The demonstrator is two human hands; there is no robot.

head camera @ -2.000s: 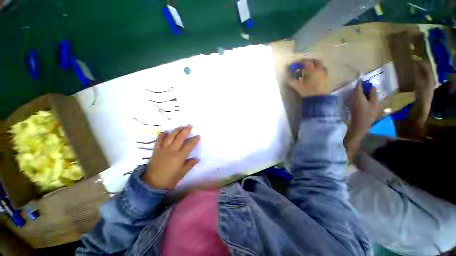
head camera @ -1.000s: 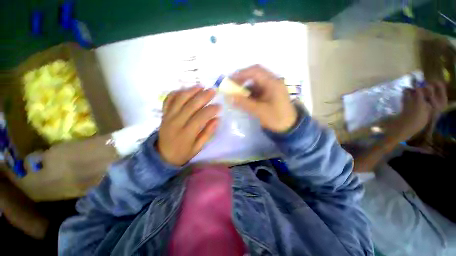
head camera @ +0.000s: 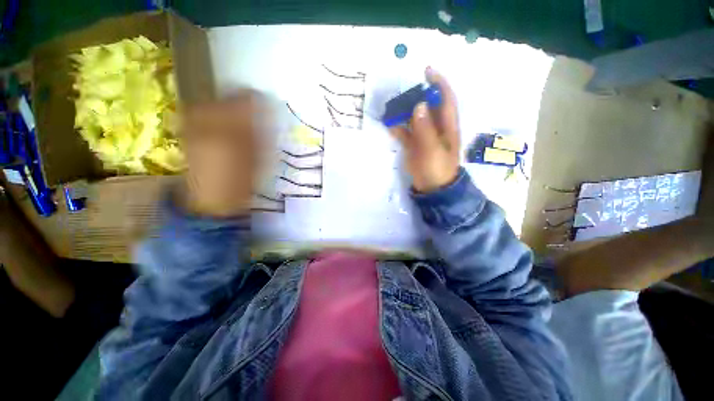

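My right hand (head camera: 432,149) holds a blue pack (head camera: 411,105) with a dark face above the white work sheet (head camera: 376,48). My left hand (head camera: 221,153) is blurred, beside the right wall of the cardboard box; whether it holds anything cannot be told. Thin dark leaded parts (head camera: 302,157) lie in stepped columns along the edges of glossy backing sheets (head camera: 356,188). A pale yellow piece (head camera: 307,136) lies among them. Another pack with yellow pieces (head camera: 499,150) lies on the sheet to the right of my right hand.
The cardboard box (head camera: 59,129) at left holds a heap of yellow pieces (head camera: 125,102). Blue packs (head camera: 35,188) lie left of it. Another worker's arm (head camera: 626,247) is at right near a glossy sheet (head camera: 638,205) with leads. A green surface (head camera: 313,14) runs along the far side.
The hands were together over the sheet and are now apart: my left hand has moved left towards the box, my right hand has lifted the blue pack away. The view has shifted.
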